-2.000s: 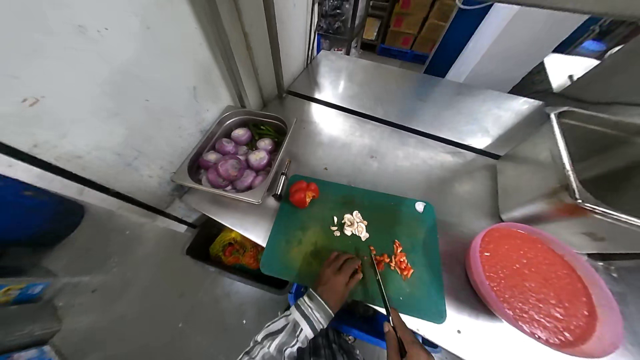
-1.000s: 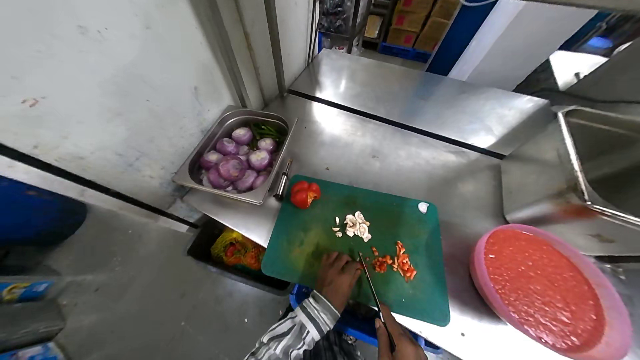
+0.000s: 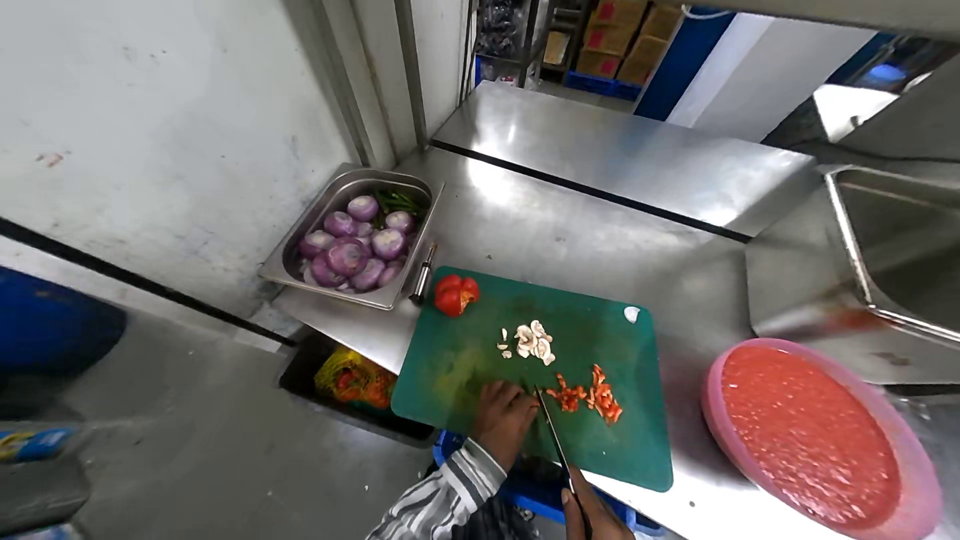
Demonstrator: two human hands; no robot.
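My right hand [image 3: 592, 510] grips the handle of a kitchen knife [image 3: 555, 435], its blade lying over the green cutting board [image 3: 465, 367]. My left hand [image 3: 504, 420] rests on the board left of the blade, fingers bent over a small orange-red piece [image 3: 534, 402] that is mostly hidden. Just right of the knife tip lie chopped red pepper pieces [image 3: 602, 397] in two small heaps. Sliced mushrooms [image 3: 534, 342] sit above them near the board's middle. A cut red bell pepper [image 3: 455, 295] stands at the upper left corner, and a small white piece [image 3: 631, 314] lies at the upper right.
A steel pan [image 3: 277, 259] of peeled red onions and green chillies stands at the left, a metal-handled tool [image 3: 424, 274] beside it. A pink tub [image 3: 712, 420] of red puree is at the right, near a steel sink or container [image 3: 847, 232]. A black crate [image 3: 300, 382] sits below the counter.
The knife and my right hand have shifted slightly while the blade stays beside my left fingertips. My left hand remains at nearly the same place on the board.
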